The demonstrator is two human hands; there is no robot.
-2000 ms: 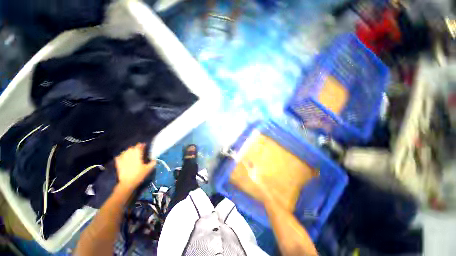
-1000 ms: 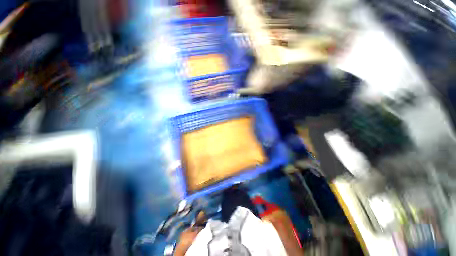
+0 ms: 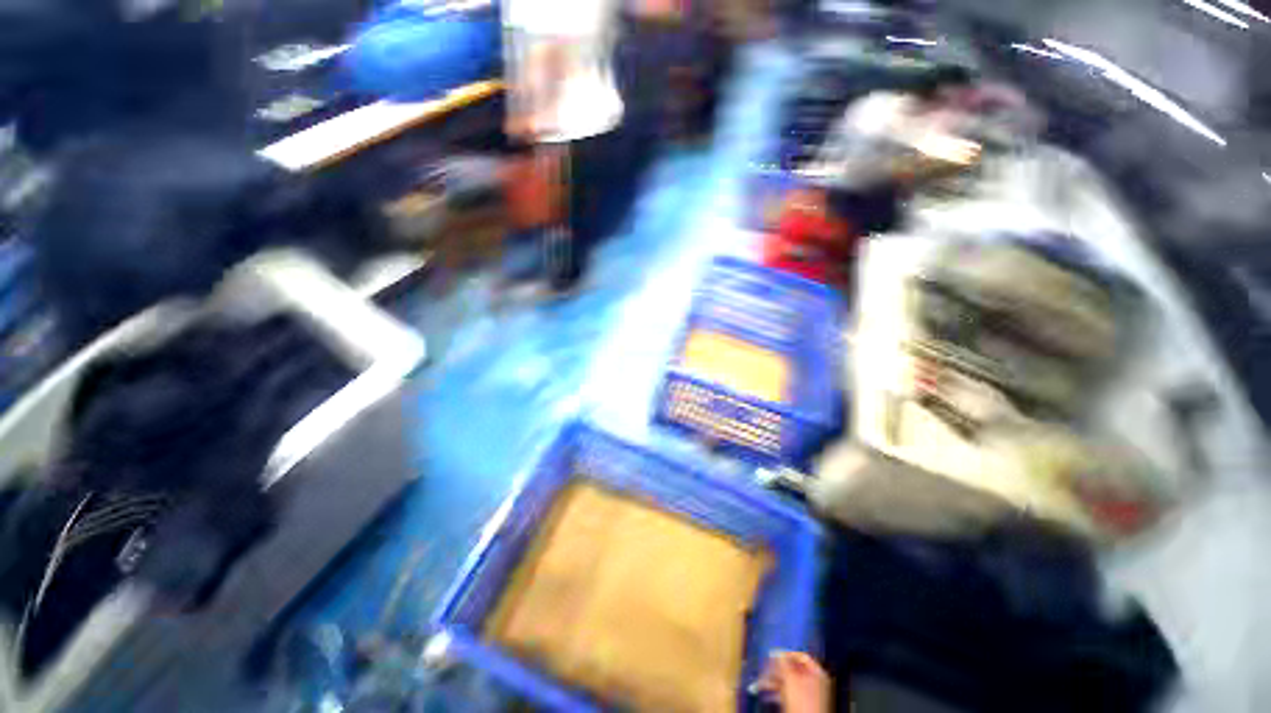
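Note:
A blue plastic basket (image 3: 509, 560) with a tan board liner (image 3: 630, 592) in its bottom lies at the lower middle of the blurred head view. My right hand (image 3: 800, 683) shows small at the bottom edge, at the basket's near right rim; whether it grips the rim is too blurred to tell. My left hand is not in view. A white tub (image 3: 342, 418) at the left holds dark garments (image 3: 195, 404) with thin pale stripes.
A second blue basket (image 3: 822, 341) with a tan sheet stands beyond the first, near a red stool (image 3: 806, 237). Dark cloth (image 3: 976, 606) lies at the right, beside a table with piled cloth (image 3: 1025, 327). A person (image 3: 562, 70) stands at the back.
The view has swung up and left, so the tub shows more fully and the aisle appears. The hands seen low at my body are gone; only part of my right hand shows by the basket.

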